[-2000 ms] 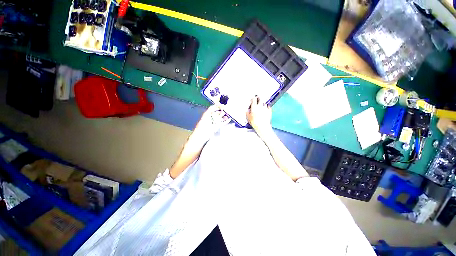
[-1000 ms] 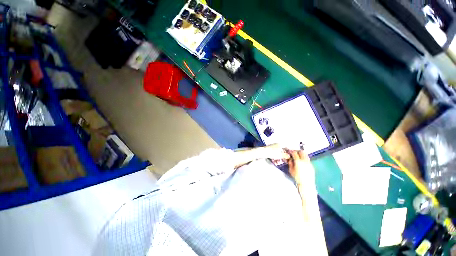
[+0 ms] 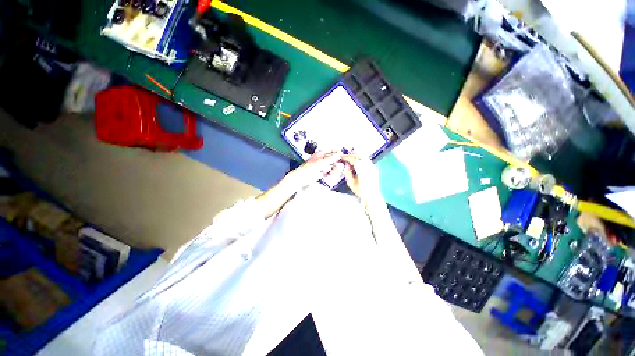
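A white work pad [image 3: 338,115] with a blue edge lies tilted on a black compartment tray [image 3: 388,104] on the green bench. Small dark parts [image 3: 310,147] lie at the pad's left corner. My left hand [image 3: 322,163] and my right hand [image 3: 354,170] meet over the pad's near corner, fingers close together. A small dark part [image 3: 346,151] shows by the right fingertips; whether it is held or lies on the pad cannot be told. What is between the fingers is too small and overexposed to make out.
A black hand press [image 3: 226,59] stands at the back left, beside a blue box [image 3: 182,35] with dark units on top. White sheets [image 3: 438,170] lie right of the pad. A red stool [image 3: 132,119] is at the left, and a dark parts tray [image 3: 463,272] is low at the right.
The view has swung back from a turned angle, so the bench appears rotated. My hands stay close together at the pad's near edge.
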